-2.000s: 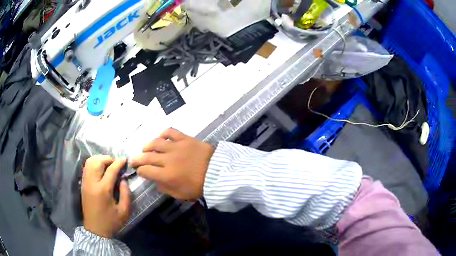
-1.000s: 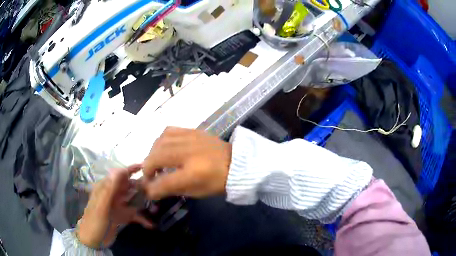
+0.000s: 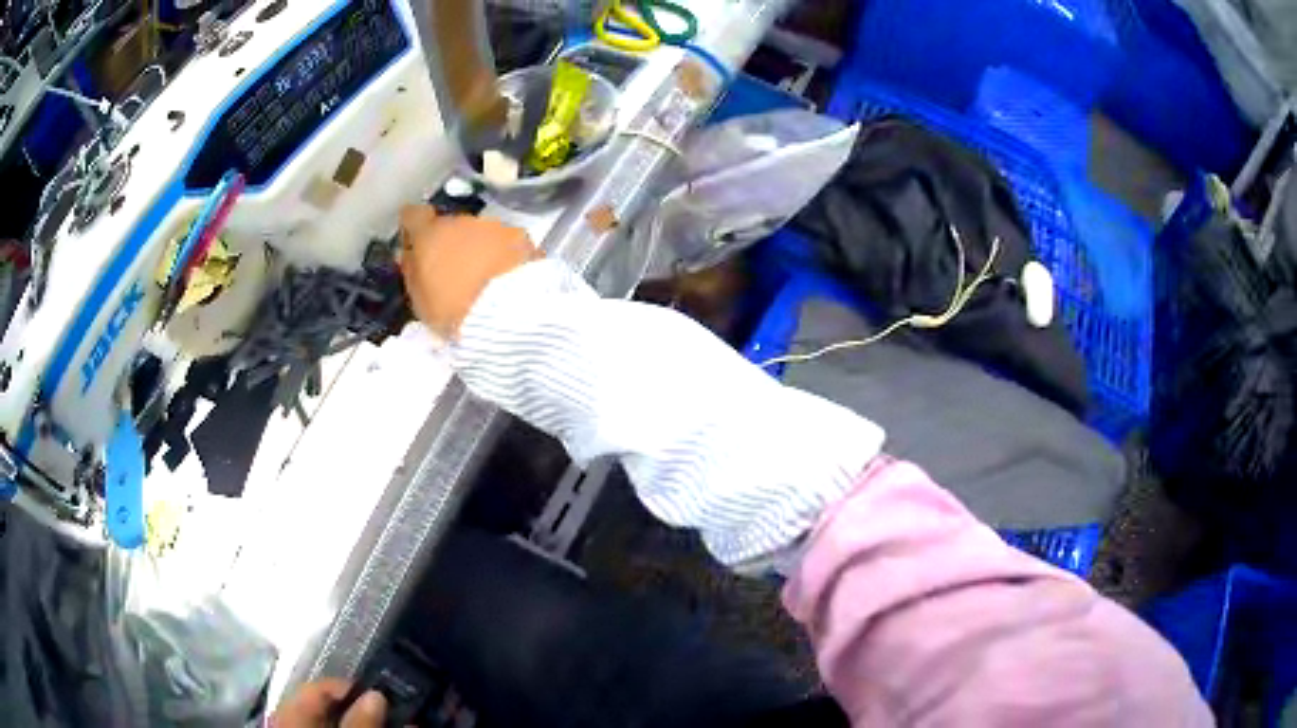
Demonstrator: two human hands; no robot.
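My right hand (image 3: 462, 270) reaches over the table beside the pile of narrow dark grey strips (image 3: 320, 320); its fingertips are partly hidden, so I cannot tell if it grips anything. A small dark item with a pale spot (image 3: 458, 195) lies just beyond it. My left hand (image 3: 330, 705) is cut off by the bottom edge, with a black item (image 3: 398, 683) beside its fingertips; whether it is held is unclear. Plain black label pieces (image 3: 228, 434) lie near the blue attachment (image 3: 125, 484) of the white sewing machine (image 3: 100, 327). Grey cloth (image 3: 185, 668) lies at lower left.
A clear tub (image 3: 605, 114) with a yellow-green wrapper stands near scissors (image 3: 643, 22). A ruler strip (image 3: 398, 533) runs along the table edge. A clear plastic bag (image 3: 740, 185) hangs there. Blue crates (image 3: 1095, 285) hold dark cloth (image 3: 925, 413) at right.
The view has swung right. My hands, close together before, are now apart: the right has moved up to the strips, the left down to the bottom edge. The printed label seen earliest no longer shows on the table.
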